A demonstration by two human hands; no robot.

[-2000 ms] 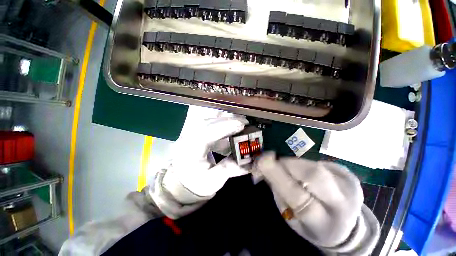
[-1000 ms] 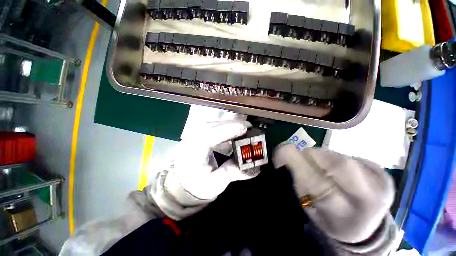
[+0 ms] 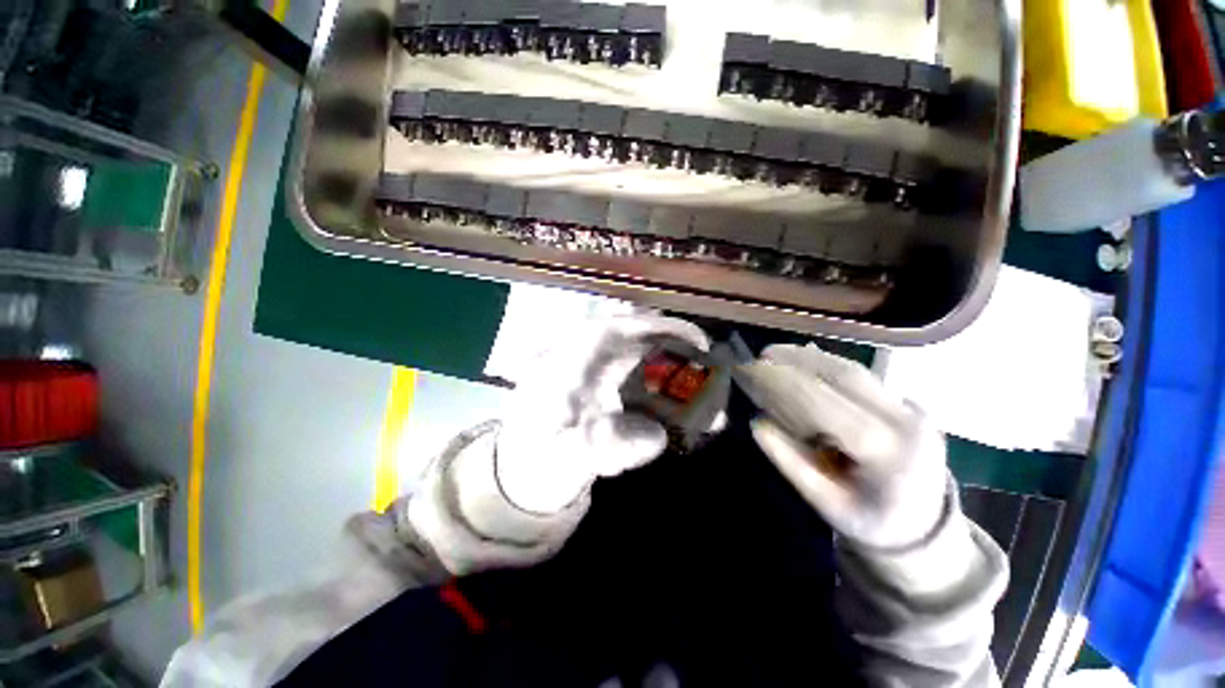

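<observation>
My left hand (image 3: 578,403), in a white-grey glove, holds a coil unit (image 3: 681,384) between fingers and thumb, just below the tray's near edge. Two windows of orange-red windings face up on its grey-black block. My gloved right hand (image 3: 849,437) is close to the block's right side. It is closed on a hand scraper (image 3: 832,460), whose orange-brown handle shows between the fingers. A thin greyish tip points up-left near the block; whether it touches cannot be told. The steel tray (image 3: 645,288) holds rows of similar black blocks.
White paper (image 3: 994,363) lies right of my right hand, and another sheet (image 3: 517,343) lies left. A white bottle (image 3: 1095,175), small round metal pieces (image 3: 1106,340), a yellow bin (image 3: 1095,67) and a blue bin (image 3: 1162,390) stand at right. Metal racks (image 3: 101,276) are at left.
My right hand has moved left and turned, bringing the tip up beside the block. The block has tilted in my left hand. The small printed slip is now hidden at my right hand.
</observation>
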